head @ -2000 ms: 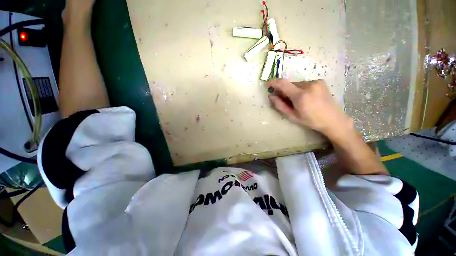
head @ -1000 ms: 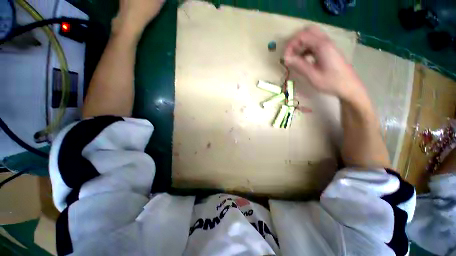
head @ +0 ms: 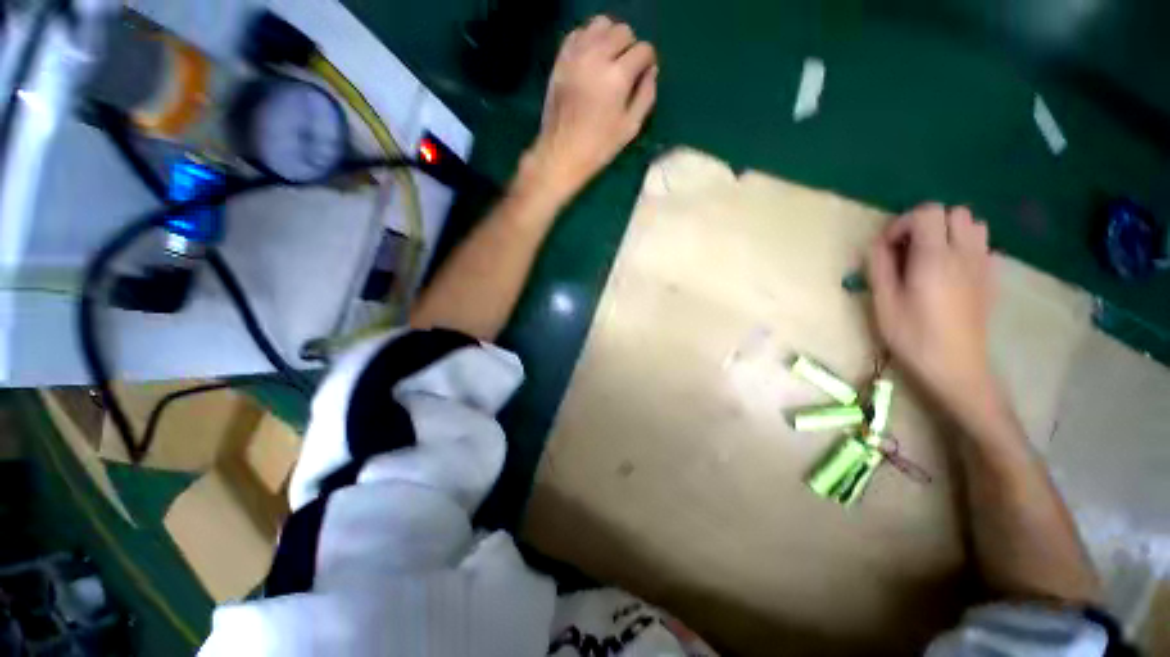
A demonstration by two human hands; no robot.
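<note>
Several green cells (head: 824, 418) with thin red and dark leads lie in a loose cluster on the tan cardboard mat (head: 693, 321). My right hand (head: 934, 289) rests over the upper right of the mat, above the cells, with its fingers curled; whether it holds a lead or anything else is hidden. My left hand (head: 598, 103) is on the green belt (head: 731, 77) beyond the mat's upper left corner, fingers curled down; what is under it cannot be seen.
A white machine (head: 77, 321) with a round gauge (head: 293, 128), yellow tube and red-lit switch stands at left. Open brown cartons (head: 231, 513) are at lower left. Two small white slips (head: 808, 89) and a dark blue-black piece (head: 1129, 238) lie on the belt.
The view has swung left, showing more of the machine and belt. My left hand is now fully in view, over the belt. My right hand stays near the mat's far edge.
</note>
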